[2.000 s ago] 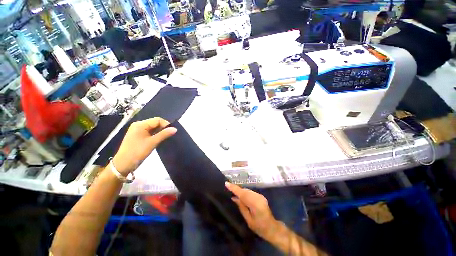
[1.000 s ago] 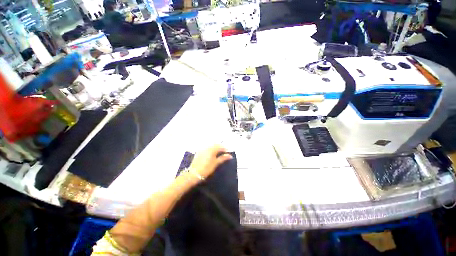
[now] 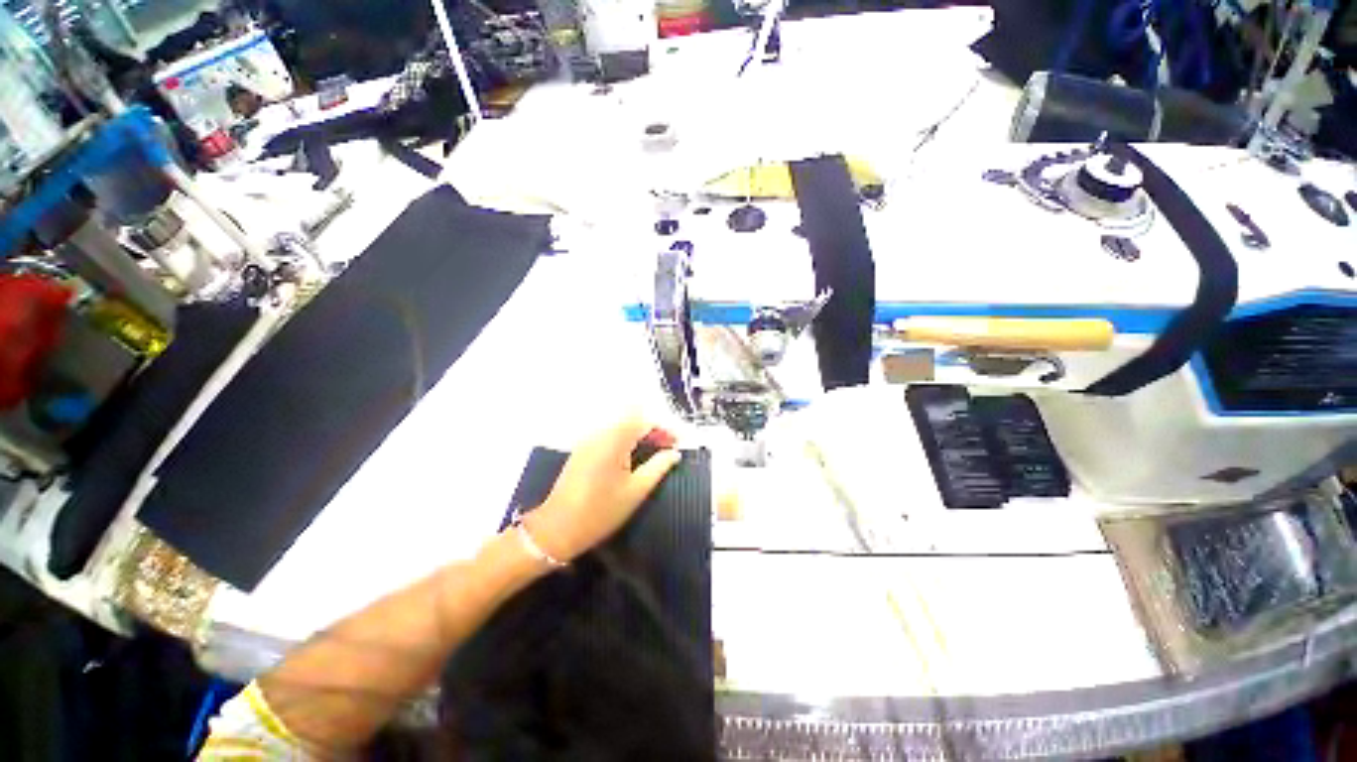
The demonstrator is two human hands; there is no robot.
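Note:
My left hand (image 3: pixel 603 484) is on the far end of a black fabric panel with fine pale stripes (image 3: pixel 655 596), its thumb and fingers closed at the top edge. A small red spot shows at the fingertips; I cannot tell what it is. The panel hangs over the front table edge towards me. Its far edge lies just in front of and left of the presser foot (image 3: pixel 749 439) of the white sewing machine (image 3: pixel 953 253). My right hand is out of the picture.
Black cut panels (image 3: pixel 342 387) lie left on the white table, beside a long dark piece (image 3: pixel 149 424). Black labels (image 3: pixel 985 447) and a clear bag (image 3: pixel 1250 558) lie right. Black strips (image 3: pixel 838 268) drape over the machine. A measuring tape (image 3: pixel 893 737) runs along the front edge.
My left hand has brought the panel from the left to beside the needle area. My right hand, earlier holding the panel's near part, has left the picture. The view has moved closer to the machine.

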